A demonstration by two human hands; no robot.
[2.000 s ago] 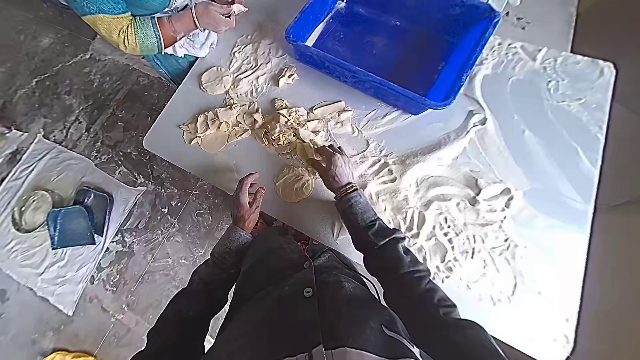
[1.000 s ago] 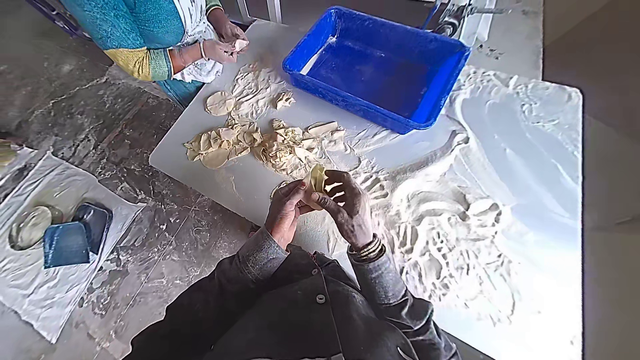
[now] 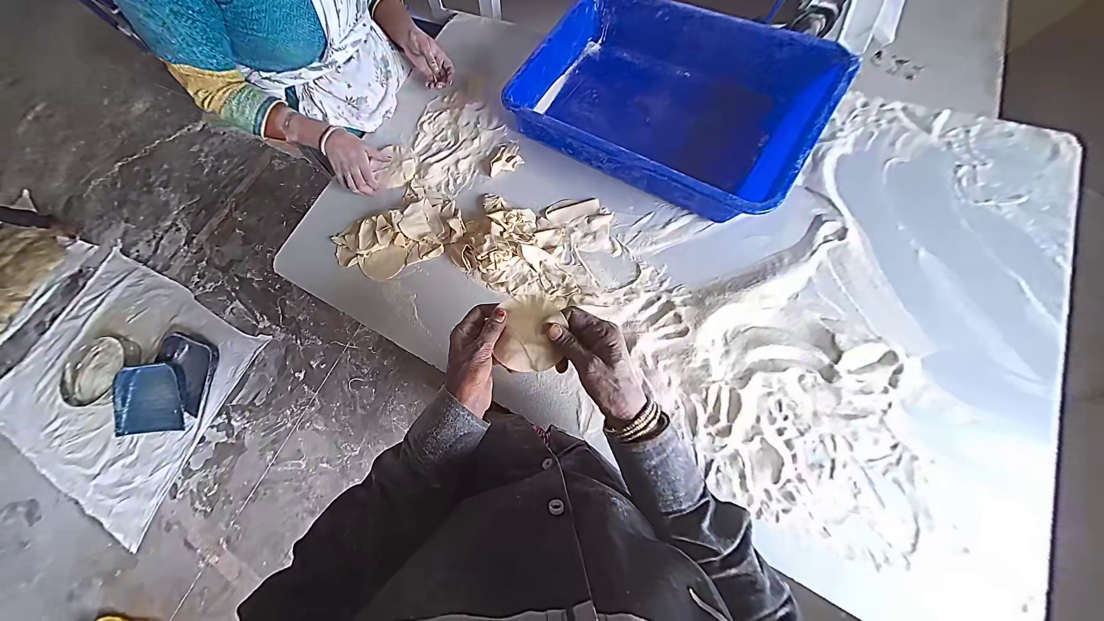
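Observation:
A thin round piece of dough is held up between my two hands over the near edge of the floured table. My left hand grips its left rim, and my right hand, with bangles at the wrist, pinches its right side with thumb and fingers. Just beyond my hands lies a heap of crumpled flat dough pieces, with another cluster to its left. Loose flour spreads thickly over the table to the right of my right hand.
A blue plastic tub stands at the table's far side. Across the far left corner a co-worker's hand touches a flat dough piece; the other hand is above the table. On a white cloth at left lie blue containers and a round glass-like dish.
Two seconds ago my hands were apart, my right at the dough on the table; now both hold a round piece. The co-worker's hands, together before, have separated, one reaching down to the dough.

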